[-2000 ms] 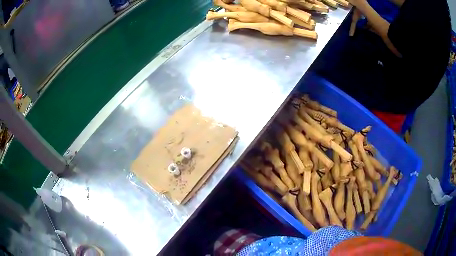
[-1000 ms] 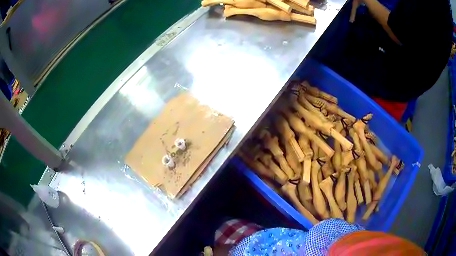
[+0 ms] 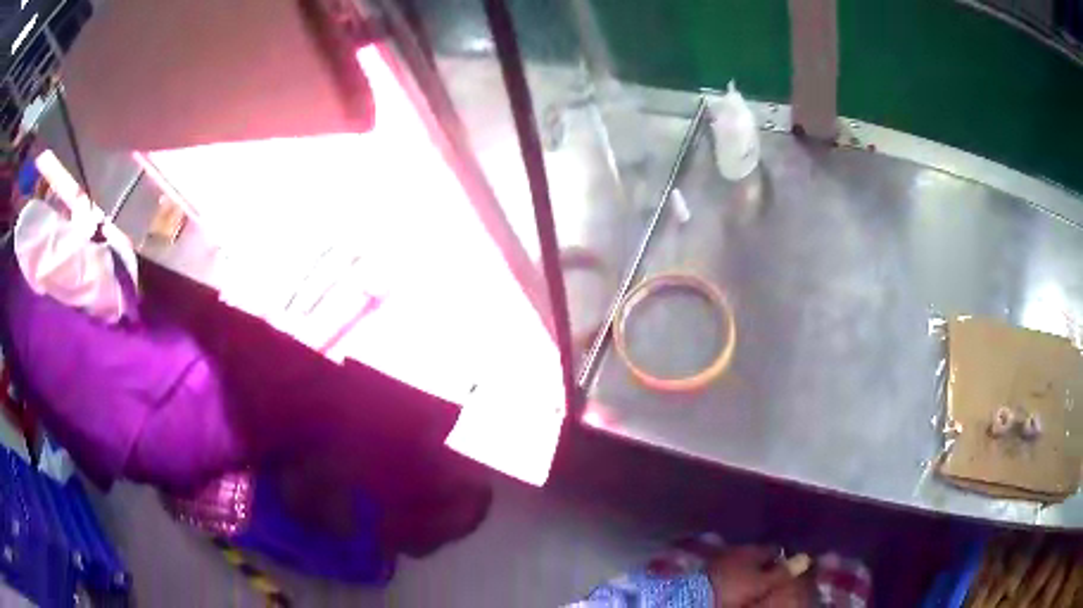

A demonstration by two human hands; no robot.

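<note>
My left hand [image 3: 758,580] is at the bottom edge, over the red-and-white check apron [image 3: 843,582], partly cut off. Its forearm wears a blue-and-white patterned sleeve cover [image 3: 647,589]. The fingers are closed on a small cream piece [image 3: 797,563], whose tip shows at the right of the hand. The rest of the piece is hidden. My right hand cannot be made out in the frame.
The metal bench holds a tape roll [image 3: 726,347], squeeze bottle [image 3: 735,137], small white tube [image 3: 679,206] and cardboard pad [image 3: 1009,368] with two white fittings. Tan limbs [image 3: 1031,580] lie in a blue bin, lower right. A person in purple [image 3: 143,386] works left, beyond a clear screen.
The view has swung left: the bench and cardboard pad have shifted right, and the bright neighbouring station has come in. My left hand with the small piece now shows at the bottom.
</note>
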